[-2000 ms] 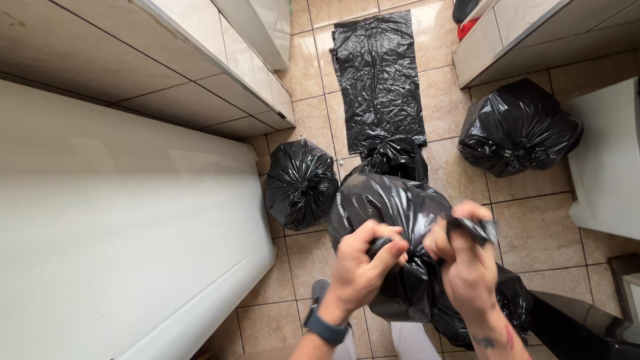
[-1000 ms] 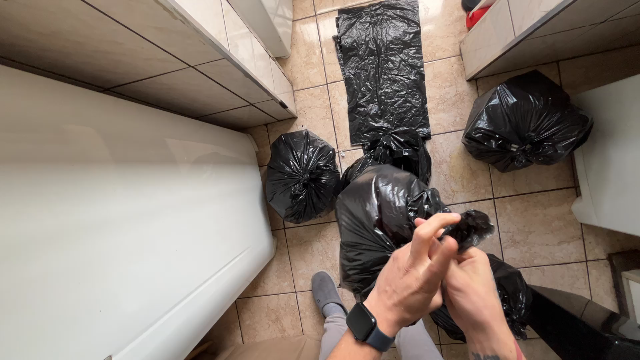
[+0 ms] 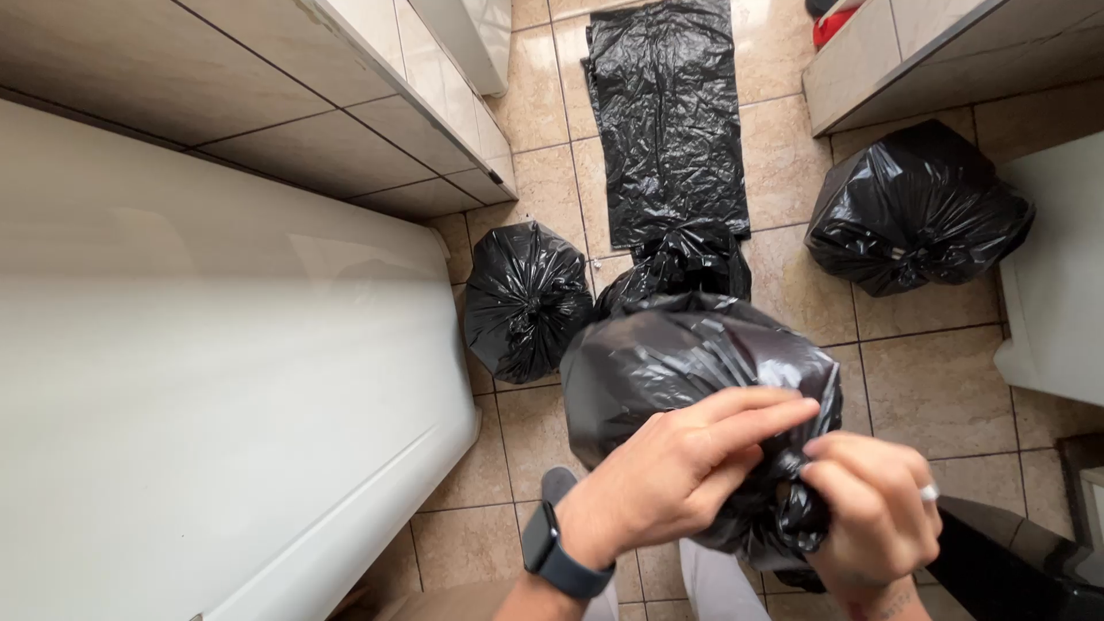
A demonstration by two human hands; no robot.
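A full black plastic garbage bag [image 3: 673,371] hangs in front of my legs, its neck gathered and twisted at the lower right. My right hand [image 3: 871,500] grips that twisted neck, with a bunch of film between the fingers and palm. My left hand [image 3: 681,466], with a smartwatch on the wrist, lies against the bag beside the neck, fingers extended; whether its thumb pinches film is hidden. Just beyond the bag, an open-mouthed black bag [image 3: 681,267] stands on the floor. A flat black plastic bag [image 3: 668,121] lies behind it.
Tied black bags stand at the left [image 3: 528,302] and right [image 3: 918,211] on the tiled floor [image 3: 936,388]. A white bathtub [image 3: 216,371] runs along the left side, below a tiled ledge [image 3: 414,86]. A white fixture [image 3: 1061,267] is at the right edge.
My hands were close together over the twisted neck a second ago; now they are farther apart. The held bag has shifted and shows more of its rounded side.
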